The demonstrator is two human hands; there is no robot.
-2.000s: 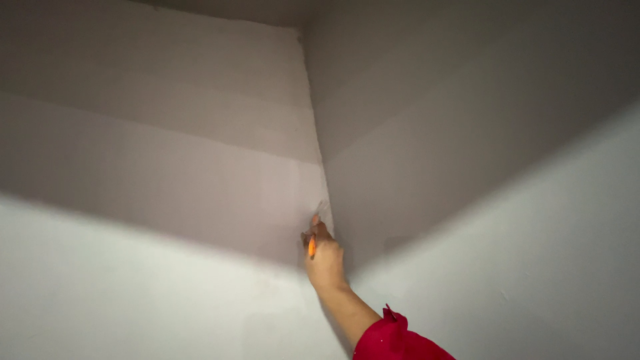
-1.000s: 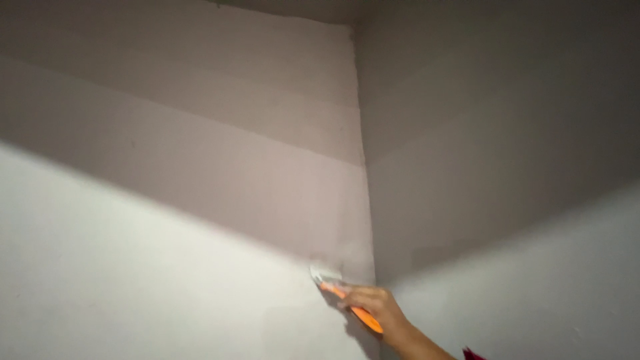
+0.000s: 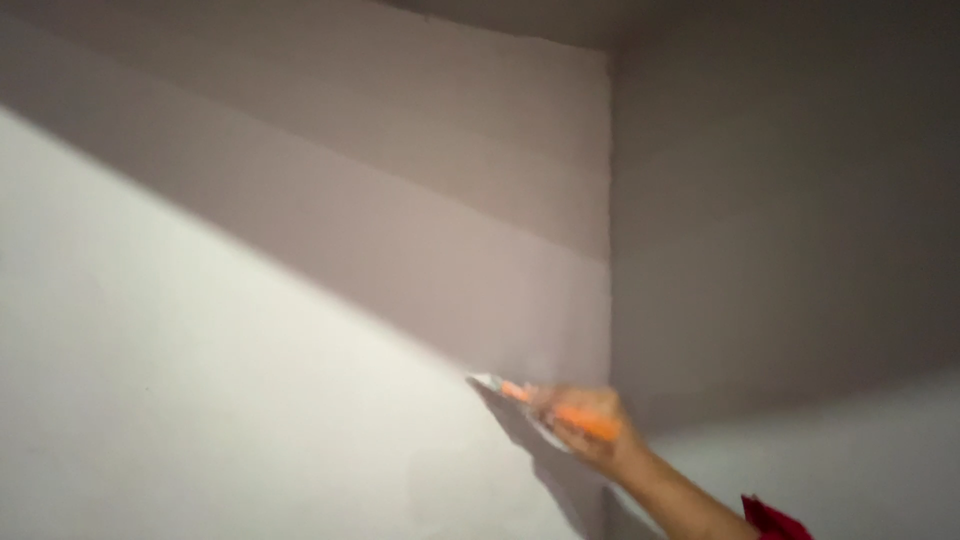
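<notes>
My right hand (image 3: 589,424), with a red sleeve (image 3: 772,519) below it, grips a small tool with an orange handle (image 3: 585,421). The tool looks like a paintbrush; motion blur hides its details. Its pale tip (image 3: 484,380) points left and is at the left wall (image 3: 300,375), close to the edge of the shadow, left of the corner. A dark shadow of the hand and tool falls on the wall below them. My left hand is out of view.
Two walls meet at a vertical corner (image 3: 610,225) just above my right hand. The right wall (image 3: 787,262) is mostly in shade. A dark ceiling (image 3: 555,19) borders both walls at the top.
Two seconds ago my right hand was at the corner line with the tool; it has since moved onto the left wall, where the tool now points left. The view has turned somewhat.
</notes>
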